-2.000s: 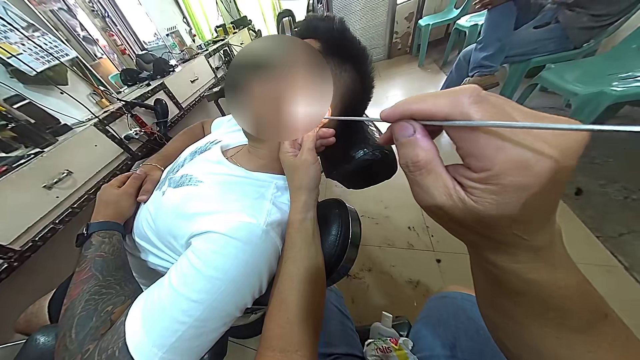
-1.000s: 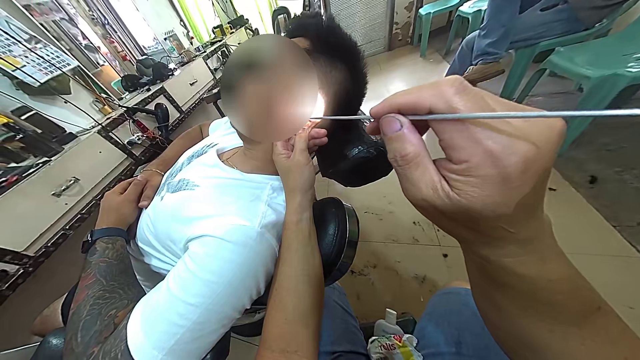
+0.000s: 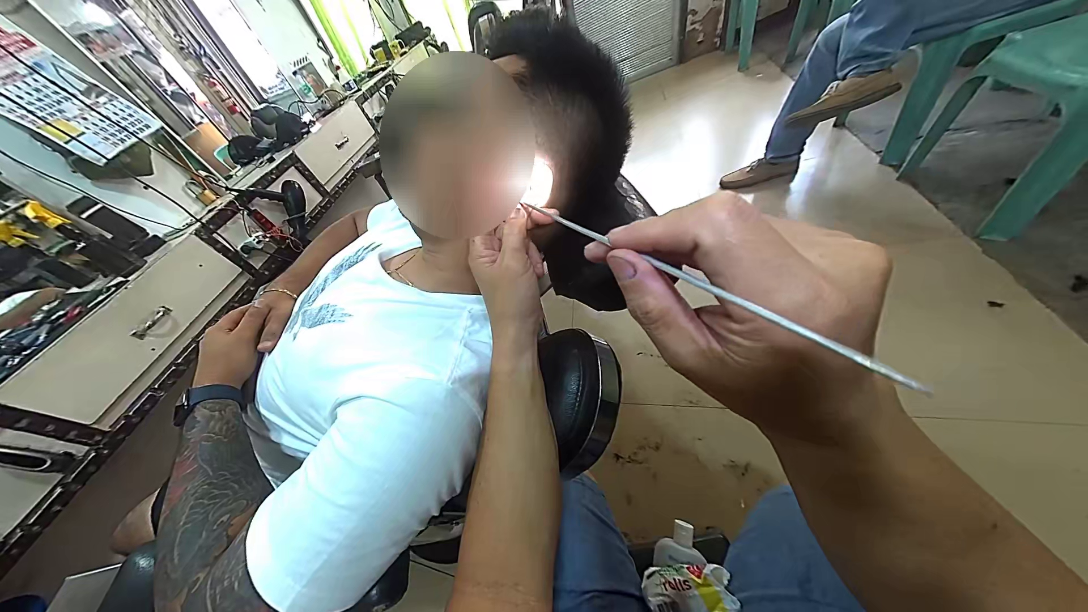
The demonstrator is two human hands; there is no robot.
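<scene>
My right hand (image 3: 748, 297) pinches a thin metal rod (image 3: 765, 314) between thumb and forefinger. The rod slants up and left, its tip at the ear of a person in a white T-shirt (image 3: 382, 399) who lies back in a black padded chair (image 3: 582, 399). Fingers of my left hand (image 3: 510, 263) are closed at the lower edge of that ear, pinching the earlobe. Bright light falls on the ear (image 3: 540, 180). Whether the tip is inside the ear cannot be told. The person's hands (image 3: 246, 327) rest together on their belly.
A counter with drawers (image 3: 127, 331) runs along the left. Another person's jeans-clad leg (image 3: 799, 102) and green plastic chairs (image 3: 1020, 93) are at the upper right. Between my knees stand a white bottle (image 3: 677, 548) and a printed wrapper (image 3: 688, 588).
The rod's outer end has swung downward, so the rod now slopes where it was nearly level. My right hand has turned with it. My left hand remains at the ear.
</scene>
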